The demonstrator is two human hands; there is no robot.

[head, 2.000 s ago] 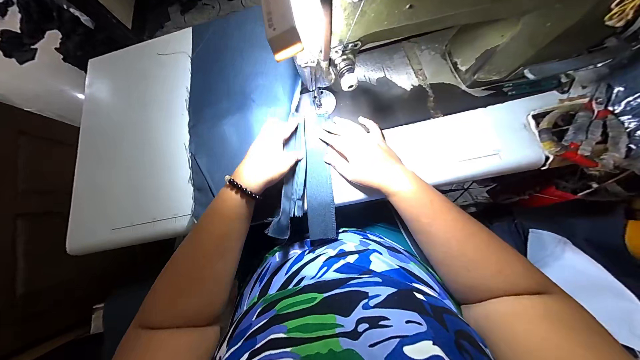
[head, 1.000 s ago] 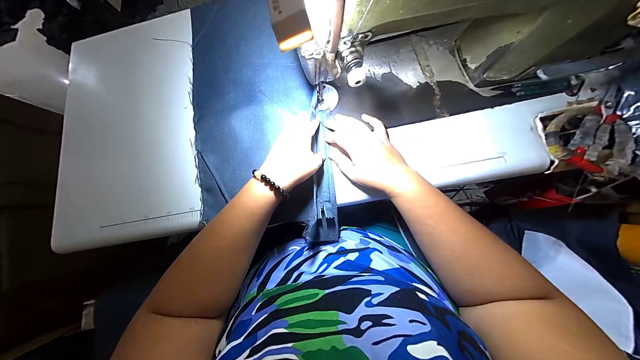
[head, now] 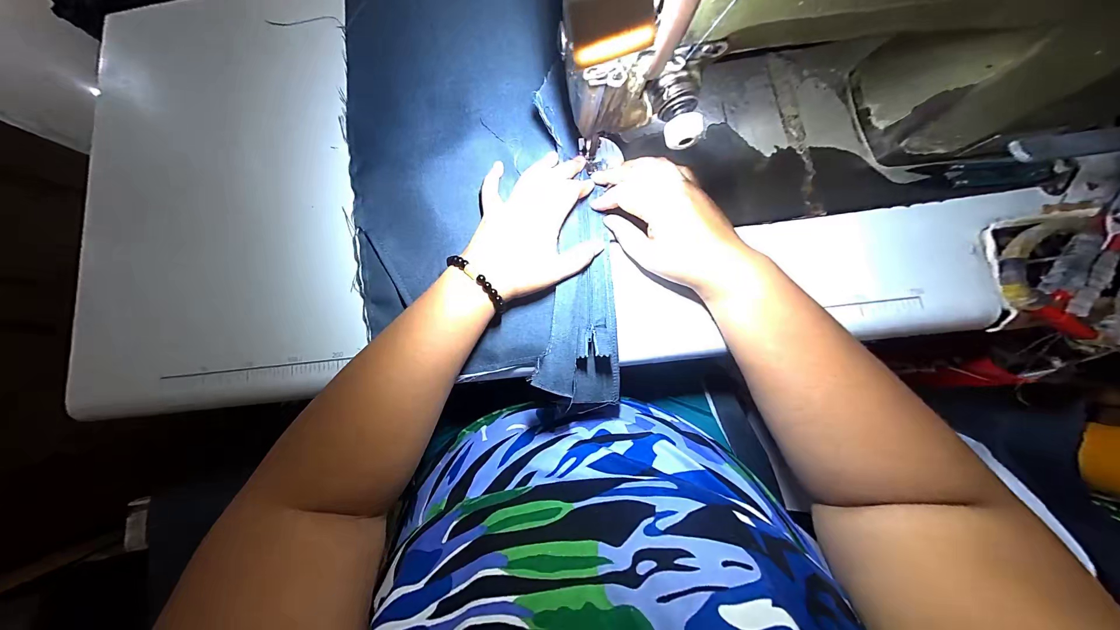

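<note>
Dark blue fabric lies on the white sewing machine table, its left edge frayed. A dark zipper runs from the presser foot toward my body, its slider near the lower end, past the table's front edge. My left hand presses flat on the fabric and zipper tape with fingers spread, a black beaded bracelet on its wrist. At the zipper's right edge, close to the presser foot, my right hand has its fingertips on the tape; whether they pinch it cannot be told.
The green sewing machine spans the upper right, with its lamp glowing above the needle area. A white table edge with a printed scale runs along the front. Tools with red parts and cords lie in an opening at the right.
The separate strips seen earlier below my hands now lie together as one zipper piece. My left hand has shifted across the fabric and spread its fingers; my right hand remains beside the presser foot.
</note>
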